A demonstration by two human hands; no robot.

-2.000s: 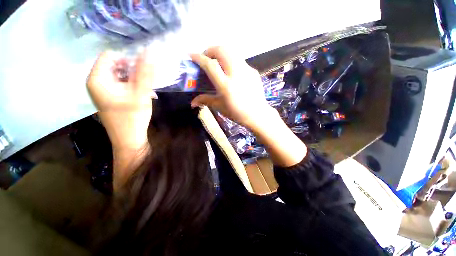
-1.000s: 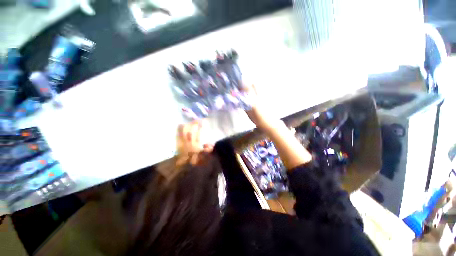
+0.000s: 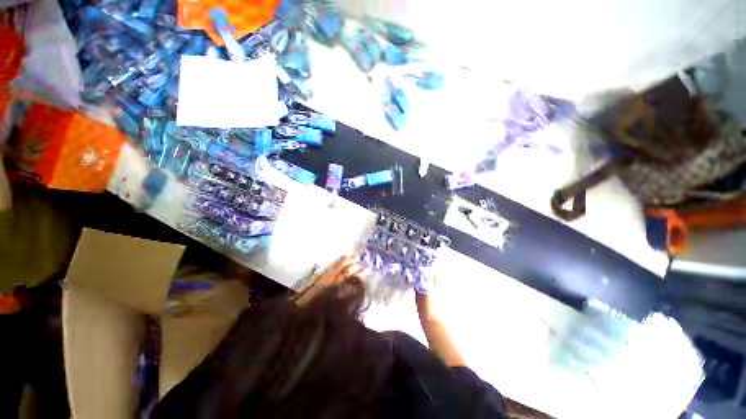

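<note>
A clear tray of packaged cables (image 3: 402,249) lies on the white tabletop, with dark ends toward the far side and violet-white parts nearer me. My left hand (image 3: 334,273) is at its near left corner, blurred and partly covered by dark hair. My right hand (image 3: 422,299) is at its near right edge, with the fingers mostly hidden. I cannot tell how firmly either hand grips the tray. Filled trays (image 3: 233,204) with dark, violet and pale packs lie to the left.
Loose blue-card packs (image 3: 147,74) are heaped at upper left around a white sheet (image 3: 229,92) and orange bags (image 3: 74,147). A black strip (image 3: 540,254) runs behind the tray. Clear stacked trays (image 3: 585,331) stand at right. An open carton (image 3: 123,270) is below left. A brown bag (image 3: 662,123) lies at upper right.
The view has swung left and widened, showing the blue pile. My hands have left the pack held earlier and are now at the filled tray, which lies somewhat closer to the other filled trays.
</note>
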